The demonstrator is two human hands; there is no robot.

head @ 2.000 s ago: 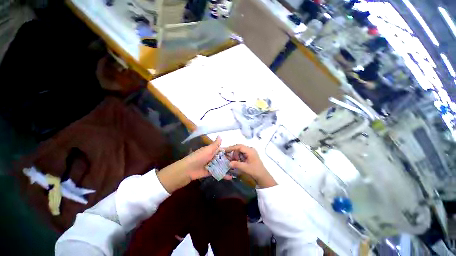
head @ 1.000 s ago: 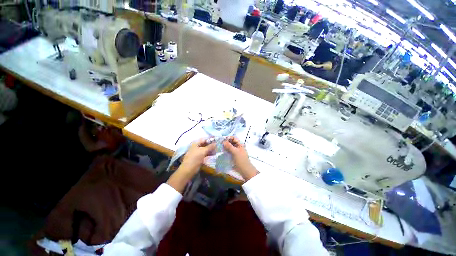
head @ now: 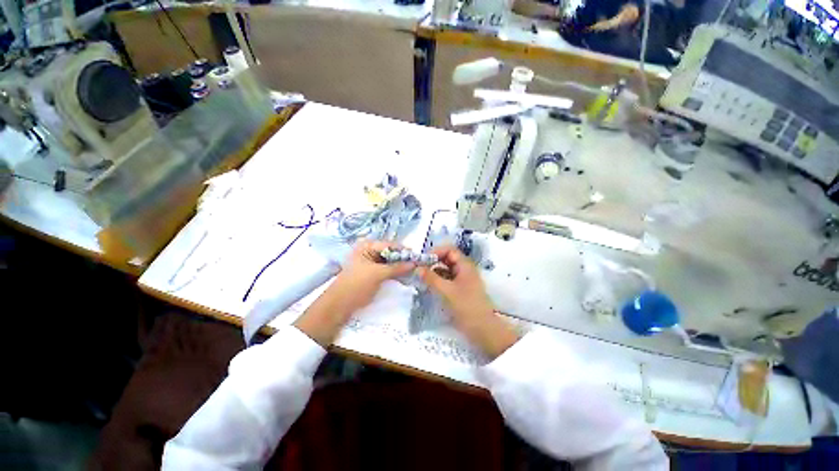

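My left hand [head: 366, 273] and my right hand [head: 453, 276] meet over the white table near its front edge. Between their fingers they hold a small bundle of grey fabric pieces [head: 401, 256]. A grey strip [head: 425, 309] hangs or lies below the bundle, partly behind my right hand. A tangled grey pile [head: 382, 219] with a yellowish bit lies just behind my hands. A wider pale grey band [head: 287, 294] lies at the left, reaching the table edge. A dark cord [head: 279, 257] lies on the table left of the pile.
A cream sewing machine [head: 644, 212] with a control panel [head: 764, 101] fills the right. A blue round object [head: 649, 313] is on its near side. A clear plastic guard [head: 184, 152] stands at the left table edge, with thread cones [head: 221, 78] behind. Brown cloth [head: 170, 396] hangs low left.
The view has swung and come closer to the table. My hands, earlier holding the stack over my lap, are now over the table with a bundle held end to end between them.
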